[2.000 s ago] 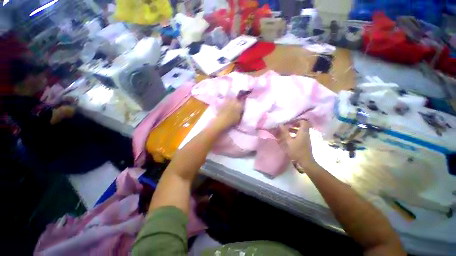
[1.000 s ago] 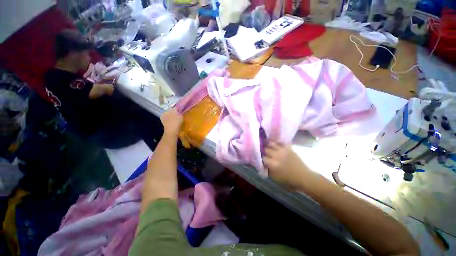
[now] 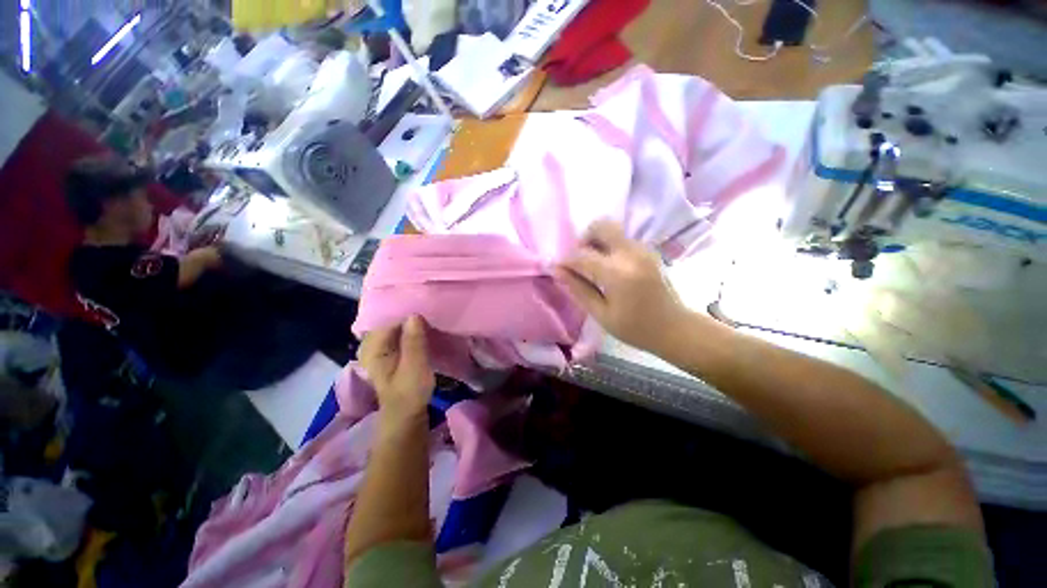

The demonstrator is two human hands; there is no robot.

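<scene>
A pink and white garment piece lies bunched on the white table, left of the sewing machine head. Its plain pink panel is stretched flat between my hands over the table's front left edge. My left hand pinches the panel's lower left edge. My right hand pinches the cloth at the panel's right end. Both hands are bare. The needle area is lit, and no cloth from my hands reaches it.
A heap of pink and white pieces hangs low left over a blue bin. Another machine and a seated person are at left. Slim snips lie at right. Red cloth and a phone are behind.
My left hand has moved down from the table's left end and now holds the pink panel spread. My right hand has moved up. The white and pink cloth has shifted back, and the view has turned.
</scene>
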